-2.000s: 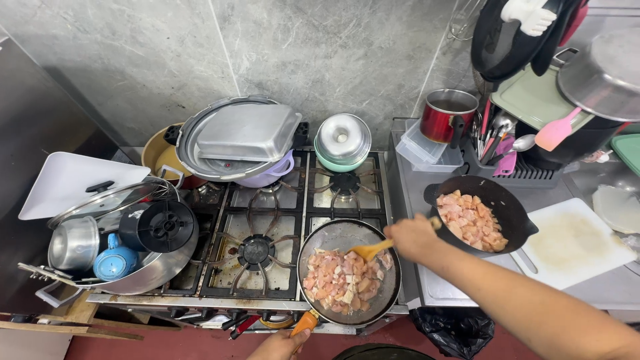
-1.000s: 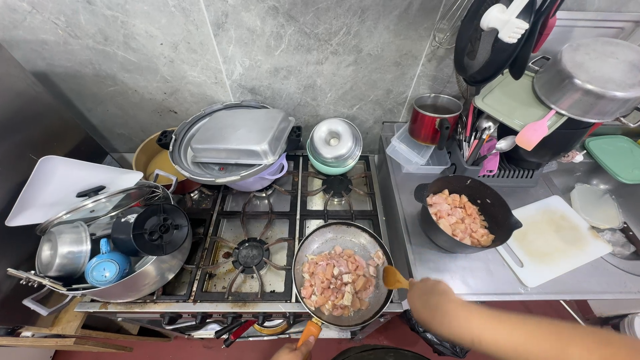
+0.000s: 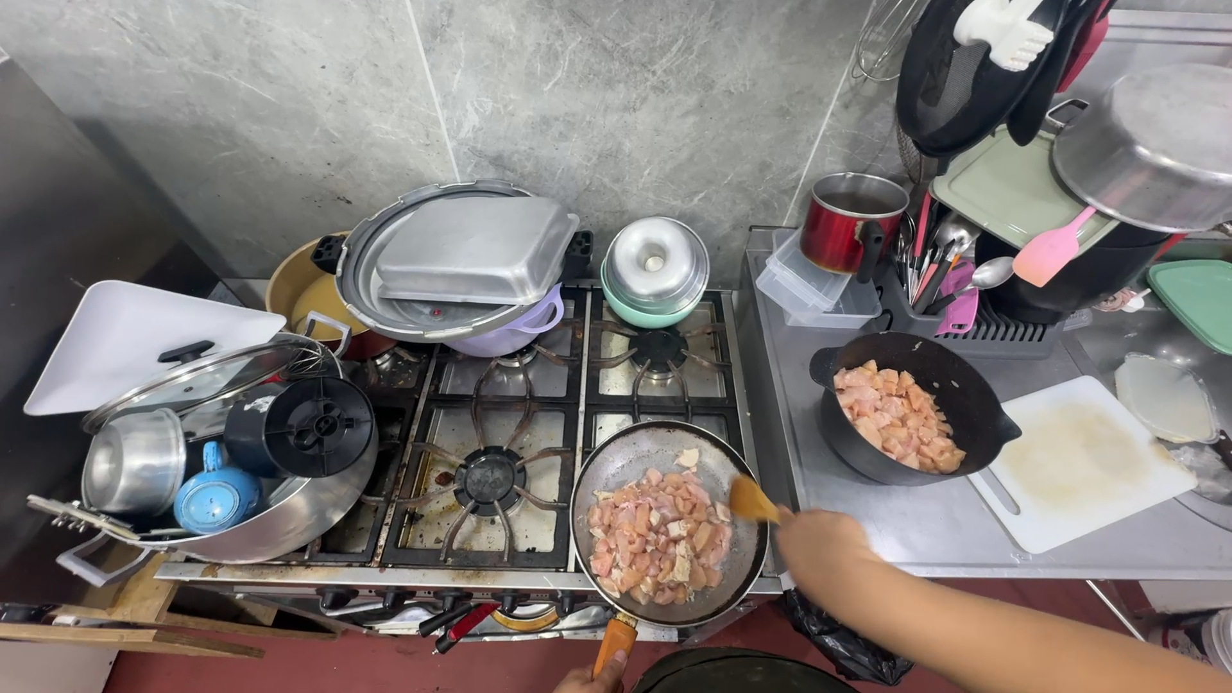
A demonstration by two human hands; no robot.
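A frying pan (image 3: 597, 462) sits on the front right burner of the stove, holding diced chicken (image 3: 654, 544) that is pale pink with some whitened pieces. At the bottom edge my left hand (image 3: 592, 680) grips the pan's orange handle (image 3: 616, 647). My right hand (image 3: 818, 544) is closed around a wooden spoon (image 3: 753, 500), whose head is at the pan's right inner side, beside the chicken. To the right, on the metal counter, a black pot (image 3: 866, 462) holds more raw diced chicken (image 3: 895, 414). A white cutting board (image 3: 1083, 462) with a stained surface lies next to that pot.
Left on the stove, a large metal pot (image 3: 289, 525) holds a blue teapot (image 3: 217, 496) and other ware. Behind are a pan with a metal tray (image 3: 476, 250) and a ring mould (image 3: 654, 260). A red pot (image 3: 852, 226) and utensil rack (image 3: 1001, 332) stand at the counter's back.
Two seconds ago the spoon's head was over the chicken; now it is at the pan's right side. The chicken has shifted within the pan. My left hand stays on the handle.
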